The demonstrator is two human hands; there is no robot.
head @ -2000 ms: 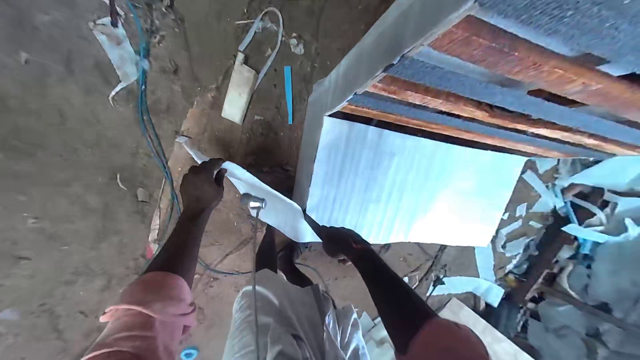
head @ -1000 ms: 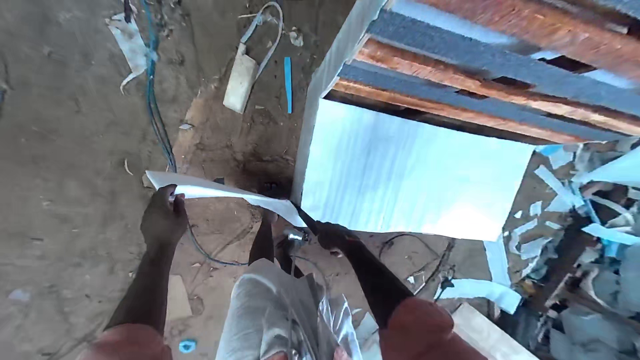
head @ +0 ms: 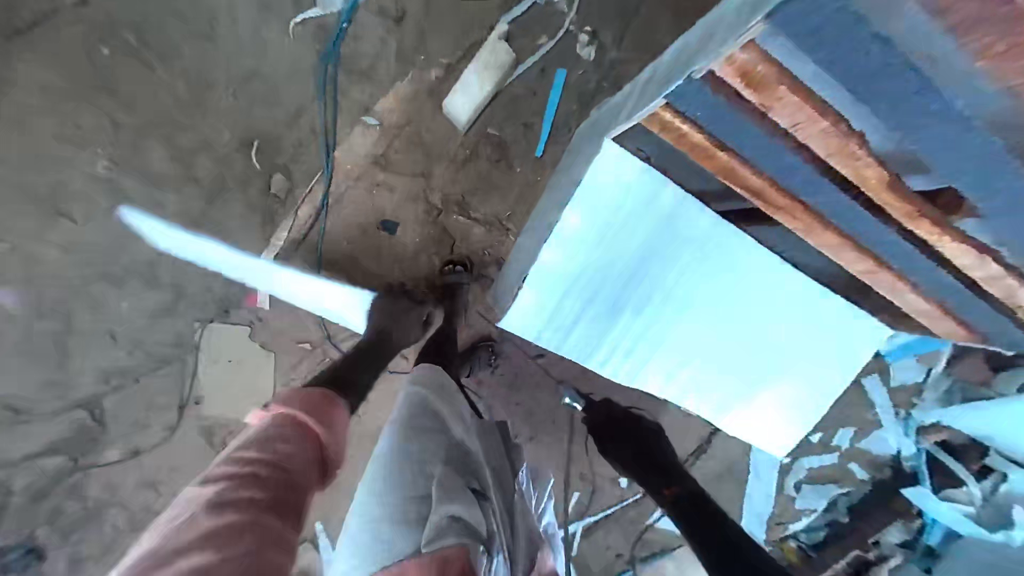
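My left hand (head: 404,320) is closed around one end of a long white strip (head: 272,280), which sticks out to the left above the dirt floor. To the right, my right hand (head: 628,436) is dark and its fingers look curled. A small shiny metal piece (head: 573,398) shows at its fingertips, with a thin cord hanging below. Whether the hand grips that piece or another tool is unclear. Beyond my right hand, a large white sheet (head: 688,296) covers the lower part of a frame with reddish-brown wooden slats (head: 800,216) and blue-grey padding.
Blue-green cables (head: 326,120) cross the floor at the upper left. A whitish block with a looped strap (head: 480,80) and a blue strip (head: 550,112) lie near the frame. White offcuts (head: 816,492) litter the lower right. A flat pale piece (head: 236,368) lies at the left.
The white strip, earlier stretched between both hands beside the sheet's corner, now extends left from my left hand alone. My right hand is apart from it, lower down.
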